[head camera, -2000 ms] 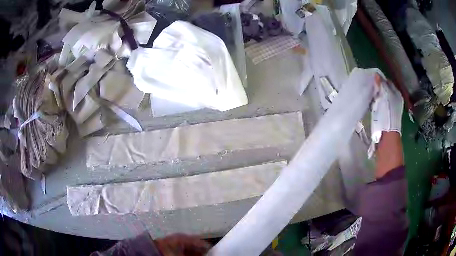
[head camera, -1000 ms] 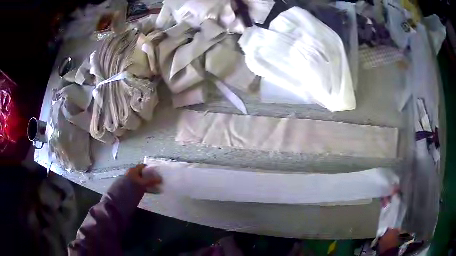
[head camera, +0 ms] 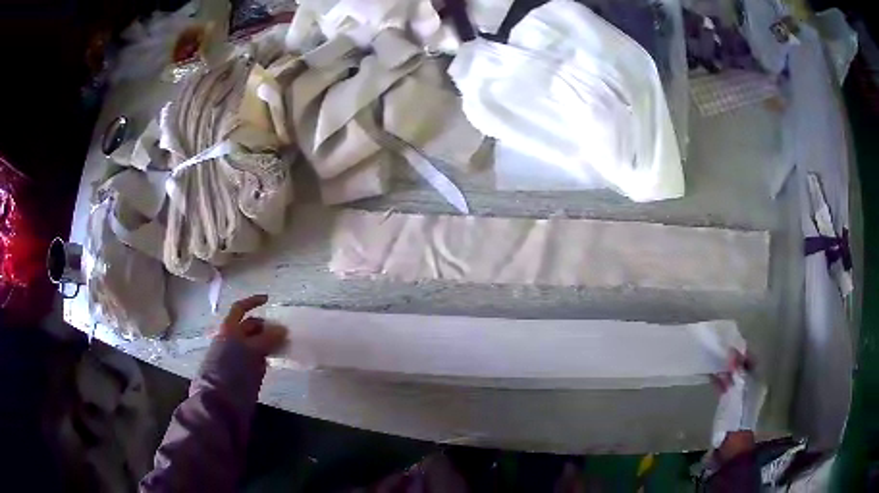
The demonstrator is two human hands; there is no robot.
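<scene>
A bright white interlining strip [head camera: 501, 349] lies lengthwise near the table's front edge, covering most of a beige fabric strip. My bare left hand [head camera: 253, 327] is at its left end, one finger raised, the others blurred; whether they grip it I cannot tell. My right hand [head camera: 734, 385], in a white glove with bare fingertips, pinches its right end, which is slightly bunched. A second beige fabric strip [head camera: 559, 252] lies uncovered behind it, with cross creases at its left part.
A tied beige bundle [head camera: 207, 193] and loose beige pieces [head camera: 357, 125] lie back left. A white interlining pile [head camera: 578, 106] lies at the back centre. A long pale roll with a purple tie [head camera: 824, 289] lies along the right edge. A metal ring-like object [head camera: 66, 262] sits at the left edge.
The white strip, held slanting across the right side two seconds ago, now lies along the front beige strip. My left hand has shifted slightly left since one second ago. The view has turned left.
</scene>
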